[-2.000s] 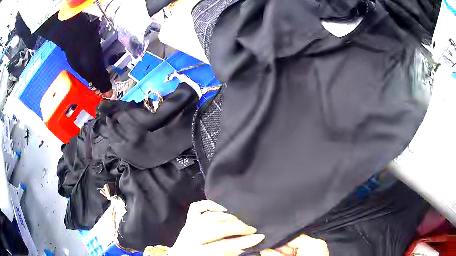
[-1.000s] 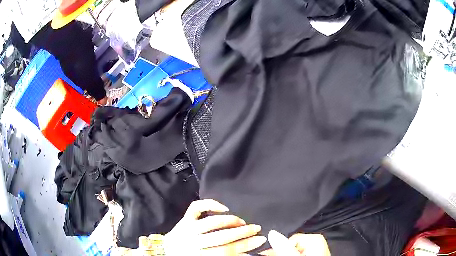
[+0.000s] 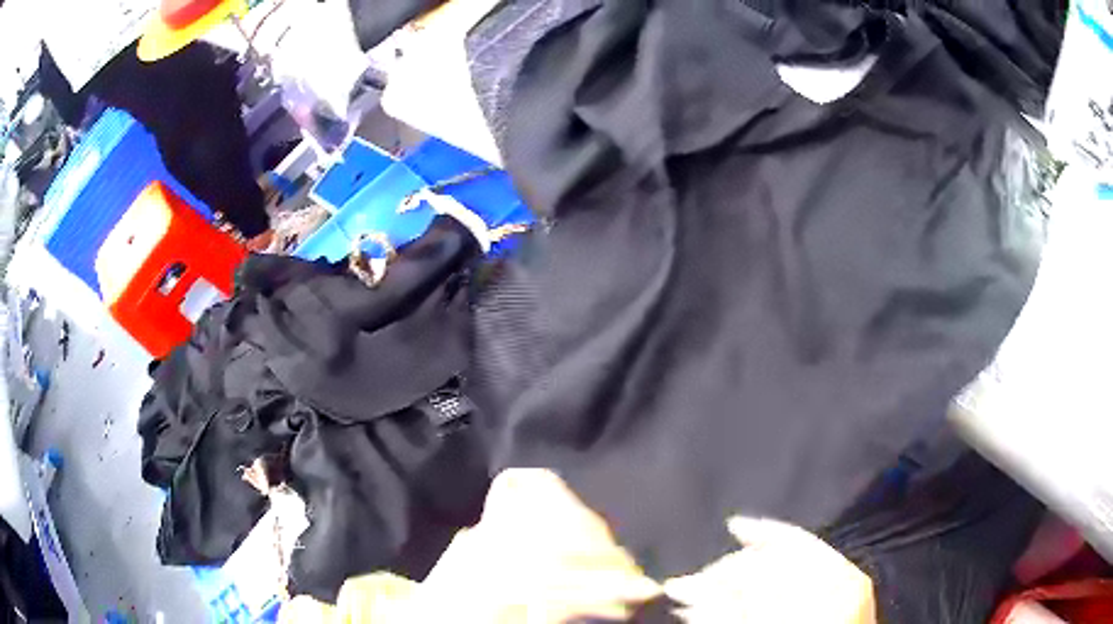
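The smooth black lining (image 3: 781,305) spreads over the middle and right and hangs over the table edge towards me. A small opening near its top shows white. Textured dark shell fabric (image 3: 513,323) shows along its left side, blurred. My left hand (image 3: 525,561) is at the lower edge of the lining, bright and blurred, cut off by the bottom of the picture. My right hand (image 3: 781,579) is close beside it, also cut off. Both hands appear to pinch the lining's lower edge between them; the fingertips are washed out.
A pile of black garments (image 3: 354,354) lies at the left. Behind it are blue plastic bins (image 3: 378,195), a red stool (image 3: 165,268) and a blue crate (image 3: 104,183). A white table edge (image 3: 1037,427) is at the right. A red item (image 3: 1062,603) is at the lower right.
Both hands have risen a little and come together at the lining's lower edge. The left side of the cloth has shifted and blurred.
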